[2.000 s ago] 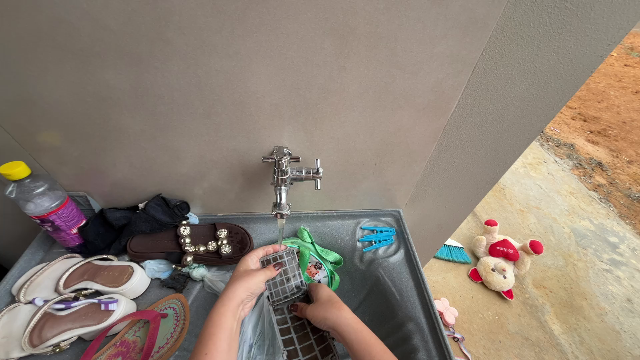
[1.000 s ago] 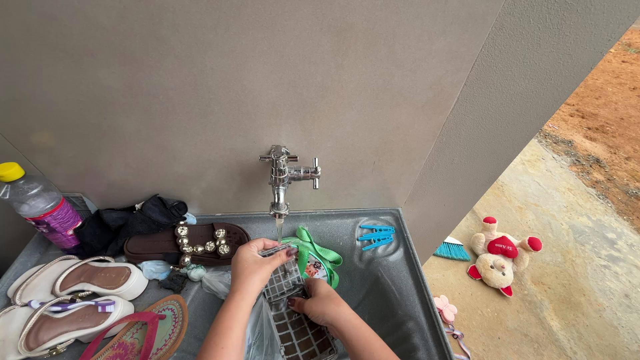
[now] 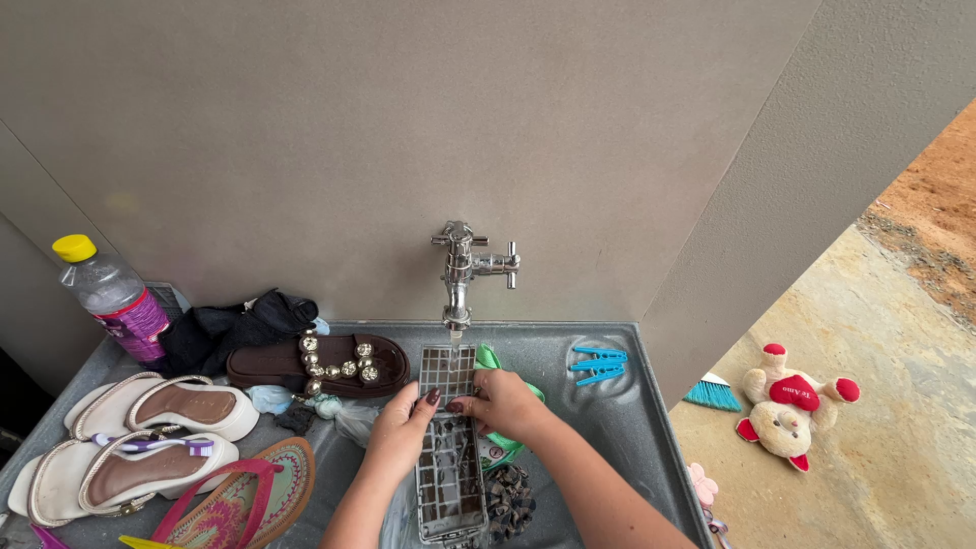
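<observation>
A hinged grey plastic grid case (image 3: 451, 465), unfolded lengthwise, lies under the chrome tap (image 3: 457, 293), and a thin stream of water falls on its far panel. My left hand (image 3: 408, 423) grips the case's left edge near the middle, thumb on top. From the right, my right hand (image 3: 496, 400) holds the opposite edge, its thumb near the joint between the panels. Dark wet matter shows in the near panel. Behind my right hand lies a green strapped item (image 3: 507, 446), partly hidden, with a dark patterned scrunchie (image 3: 509, 503) nearer me.
The grey sink's rim (image 3: 663, 427) runs along the right. Blue clothespins (image 3: 598, 364) lie in its corner. White sandals (image 3: 164, 408), a brown slide (image 3: 267, 362), a pink-strapped flip-flop (image 3: 286, 484), dark cloth (image 3: 229, 328) and a bottle (image 3: 122, 305) crowd the left. A teddy bear (image 3: 785, 419) lies on the floor.
The grid case now lies straighter under the tap. My left hand has moved down to its side from the far panel's top, and my right hand has moved up towards the joint.
</observation>
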